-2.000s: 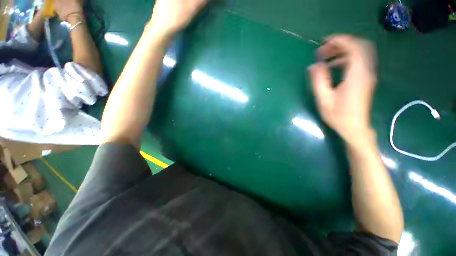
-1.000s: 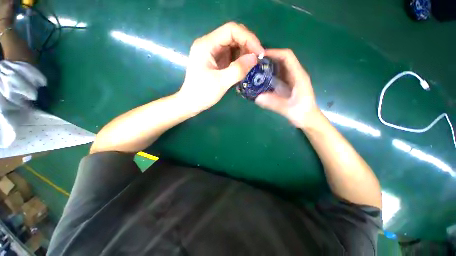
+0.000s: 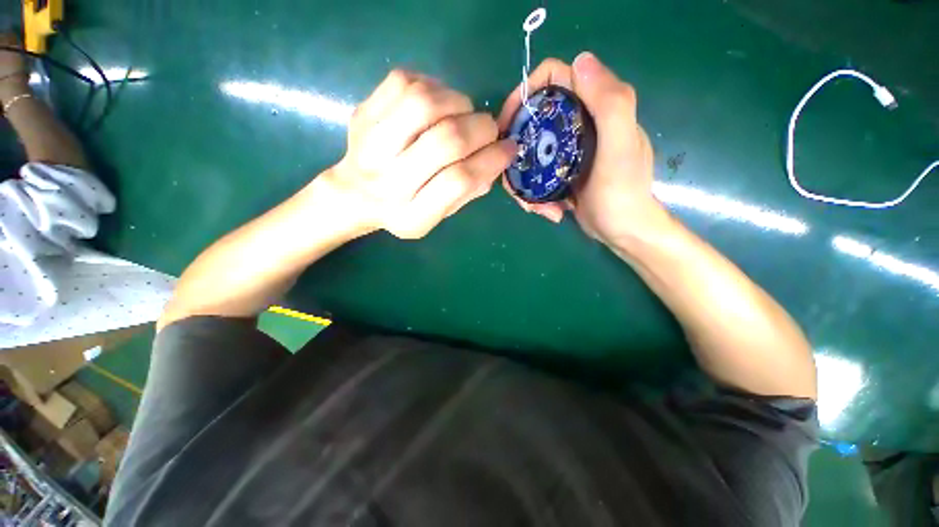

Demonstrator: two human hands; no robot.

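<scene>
A round blue circuit board with a pale central ring sits in a black round housing. My right hand holds the housing around its outer side, fingers behind it. My left hand is at the board's left edge, fingers curled and fingertips touching or nearly touching it; whether they pinch a small part is hidden. A thin white lead rises from the board's upper edge to a small white ring-like disc, which stands off above the unit.
A loose white cable lies curved on the green bench at the right. At the far left are another person's arm and white sleeve, a yellow tool and black cords. Cardboard boxes are at lower left.
My right hand has brought the unit in from the right, and the board now faces up more fully. My left fingers moved from its top to its left edge. The white lead and disc now show.
</scene>
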